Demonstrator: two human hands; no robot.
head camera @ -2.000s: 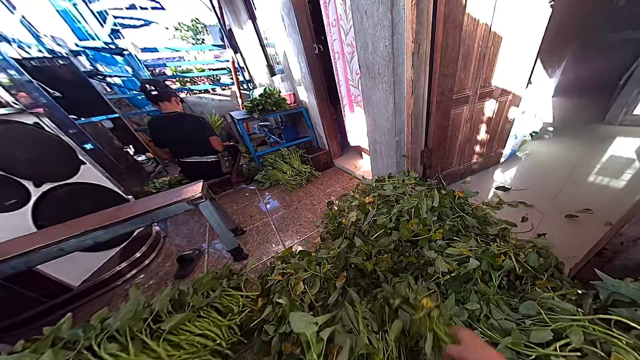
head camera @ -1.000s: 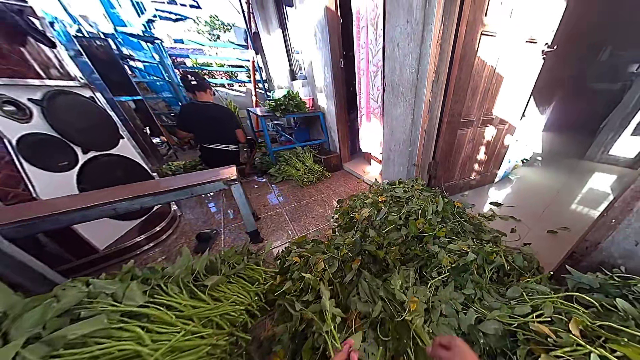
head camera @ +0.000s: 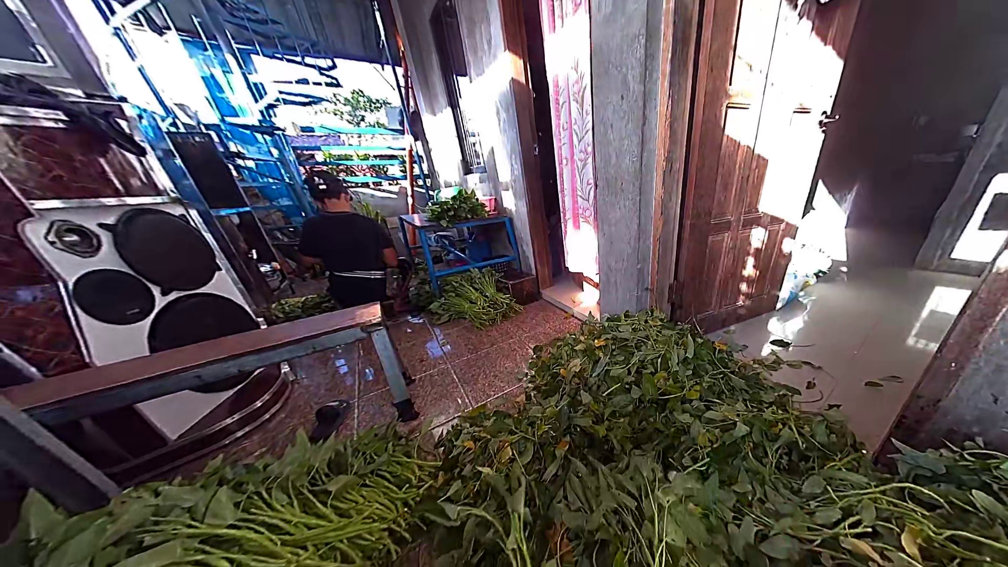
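Neither my left hand nor my right hand shows in the head view at this moment. A large heap of leafy green stems point(head camera: 654, 409) fills the lower middle and right, with some yellowed leaves among the green. To its left lies a pile of greens point(head camera: 315, 504) with pale green stems lined up side by side. More loose stems point(head camera: 906, 504) stretch out at the lower right edge. Whether my hands touch or hold any of the stems cannot be seen.
A narrow bench point(head camera: 205, 354) stands at the left before a loudspeaker cabinet point(head camera: 126, 315). Beyond it a person point(head camera: 346, 248) in a dark top sits near greens on the tiled floor. A blue table point(head camera: 465, 224) bears greens. A wooden door point(head camera: 732, 197) stands at the right.
My two hands, seen at the bottom edge a second ago by the stems, have gone out of view. The view has swung somewhat to the left since the earliest frame.
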